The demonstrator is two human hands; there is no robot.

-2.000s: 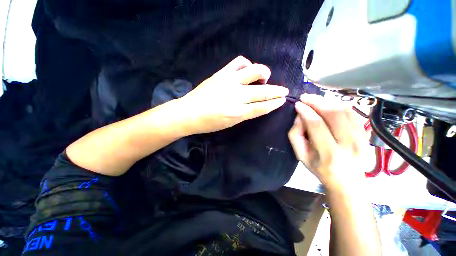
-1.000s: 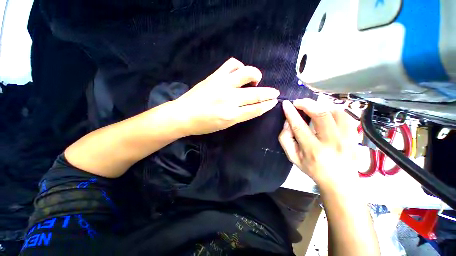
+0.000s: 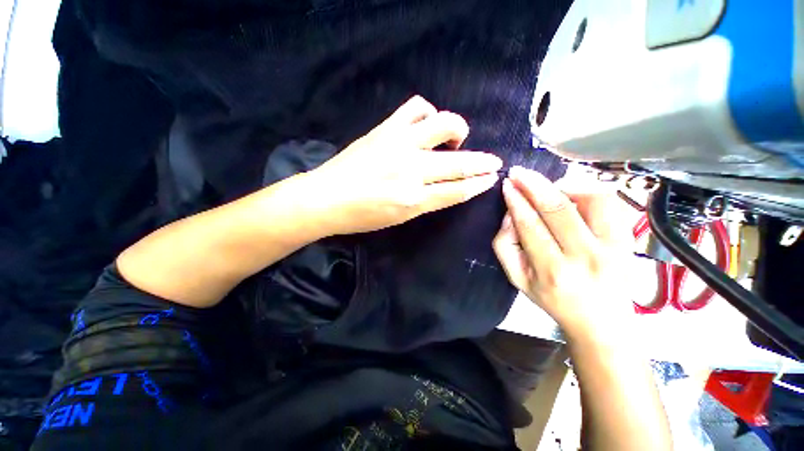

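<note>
A dark ribbed garment [image 3: 441, 291] covers the left and centre, with a smooth shiny patch [image 3: 300, 163] beside my left forearm and a short pale mark below my fingertips. My left hand [image 3: 397, 172] lies on the cloth, palm down, index and middle fingers stretched to the right. My right hand [image 3: 555, 238] has thumb and fingertips pinched together, almost touching the left fingertips. A tiny dark strip seems to lie between the two hands' fingertips; it is too small to tell clearly. Both hands are left of and below the sewing machine head [image 3: 635, 97].
Red-handled scissors [image 3: 703, 264] lie on the white table [image 3: 696, 339] at the right, partly behind a thick black curved tube [image 3: 705, 269]. A small yellow-tan item [image 3: 748, 251] is beside them. A bright red object [image 3: 742, 392] and crinkled clear plastic are at lower right.
Over the last second the right fingertips closed up and moved slightly right and up. The left hand shifted slightly right in the view, as did the machine head and scissors.
</note>
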